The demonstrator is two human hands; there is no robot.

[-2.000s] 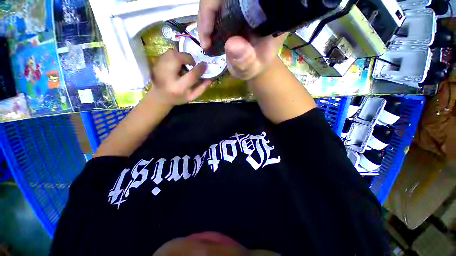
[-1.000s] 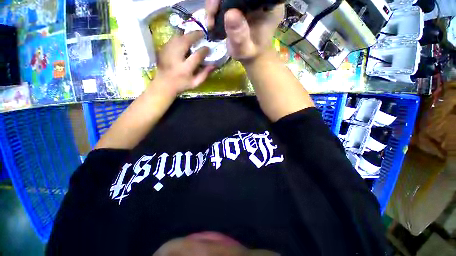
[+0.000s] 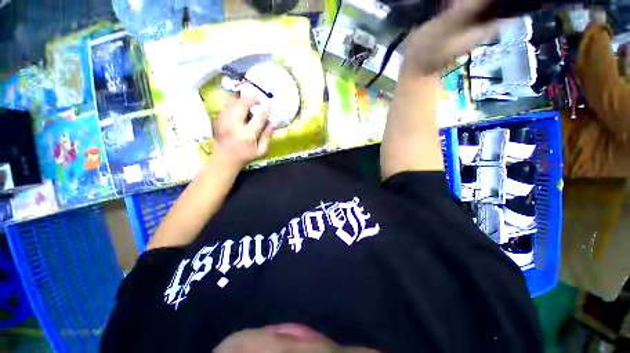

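Note:
A white round part (image 3: 282, 93) sits in the rounded cutout of the white holding fixture (image 3: 181, 89). A dark lead wire (image 3: 255, 85) runs across the round part's upper left. My left hand (image 3: 238, 131) is at the part's lower left edge, fingers curled and slightly apart, with no held object visible. My right hand (image 3: 449, 38) is raised at the upper right, away from the fixture, and blurred. A dark object (image 3: 514, 7), possibly the screwdriver, is at its fingers and cut off by the top edge. Whether the hand grips it is unclear.
Silvery feeder boxes (image 3: 363, 34) stand right of the fixture. White-and-black units (image 3: 504, 65) stand on the bench at the right. Blue crates hang at the front edge: the right one (image 3: 549, 200) holds similar units. Printed mats (image 3: 72, 148) lie left. A person's brown sleeve (image 3: 608, 76) shows far right.
My right hand has moved off the white round part to the upper right, uncovering it. My left hand remains beside the part. The view has shifted, showing more of the fixture.

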